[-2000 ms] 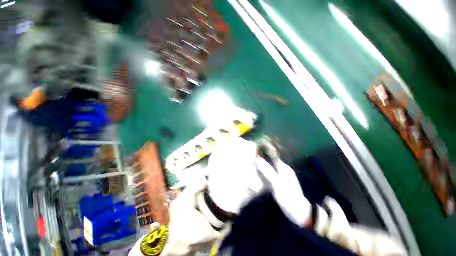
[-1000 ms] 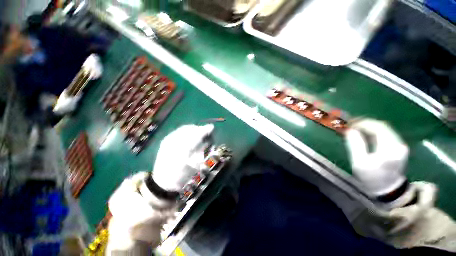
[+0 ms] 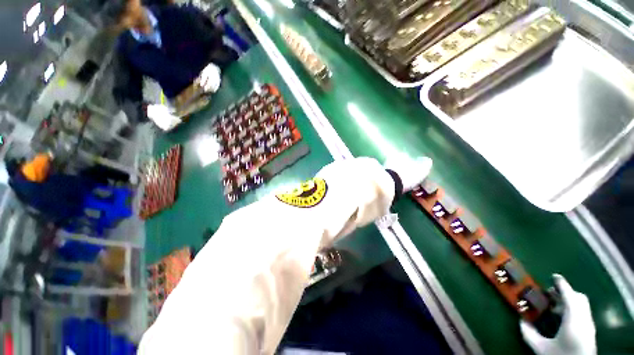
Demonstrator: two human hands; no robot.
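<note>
An orange-brown strip rack [image 3: 471, 248] with several dark upright pieces and shiny metal parts lies slantwise on the green bench, right of the pale rail. My left hand [image 3: 413, 173], gloved in white, is closed at its far end; the fingertips are partly hidden. My right hand [image 3: 571, 320], gloved in white, has thumb and fingers around its near end. A metal fixture [image 3: 325, 265] shows in part beside my left sleeve, which hides the rest.
A block of strip racks [image 3: 256, 135] has a flat grey bar [image 3: 286, 159] beside it. Orange-brown grid trays [image 3: 161, 182] lie at left. Metal fixtures [image 3: 497, 59] sit in and beside a silver tray [image 3: 535, 149] at upper right. Another person [image 3: 170, 52] holds a part opposite.
My left hand has left the fixture and crossed the rail to the strip rack's far end. My right hand stays at its near end. The view has turned right, showing more of the trays.
</note>
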